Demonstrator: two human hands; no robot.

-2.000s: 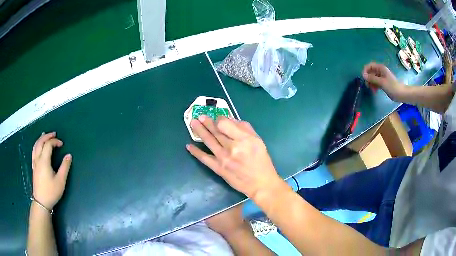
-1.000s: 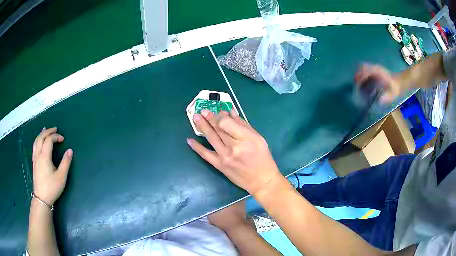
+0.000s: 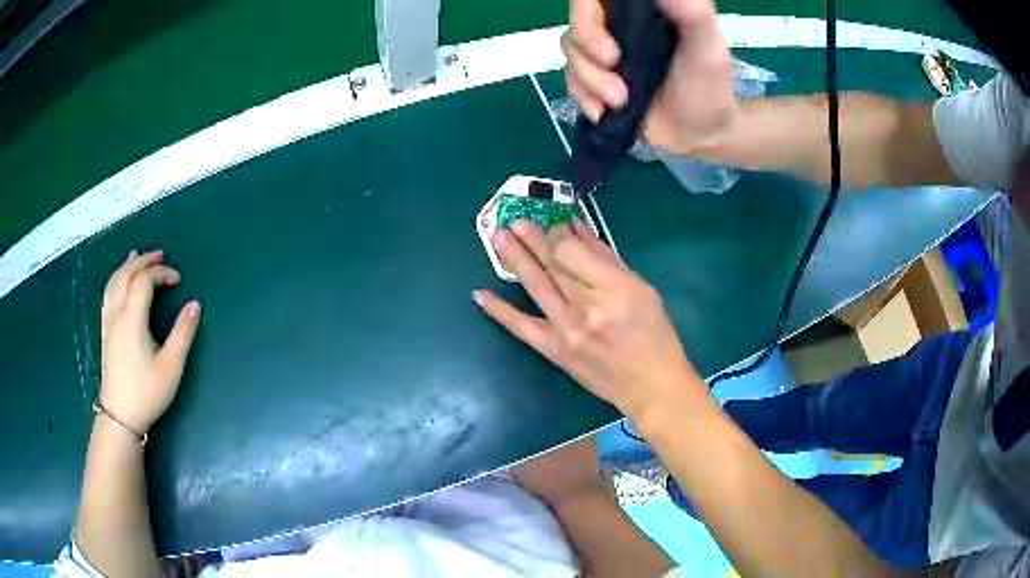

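Observation:
My left hand [image 3: 145, 339] rests palm down on the green tabletop at the far left, fingers apart and empty, well away from the work. My right hand does not show; a bare limb below the table edge may be my right forearm. A pale hexagonal housing [image 3: 489, 241] lies flat in the middle with a green circuit board [image 3: 522, 211] inside. Another person's hand presses on the board. That person's other hand holds a black electric screwdriver [image 3: 642, 62] upright, its lower end at the housing's upper right corner; the tip is not clear.
A crumpled plastic bag [image 3: 706, 169] lies partly hidden behind the person's forearm. The driver cord [image 3: 815, 226] hangs in a curve across the right side. A conveyor edge [image 3: 271, 119] and a post [image 3: 409, 45] lie ahead. Below the table, right, are the person's jeans and a cardboard box [image 3: 892, 327].
The other person's hand has brought the screwdriver from the right over to the housing. The view has shifted, moving the scene right and up. My left hand stays resting.

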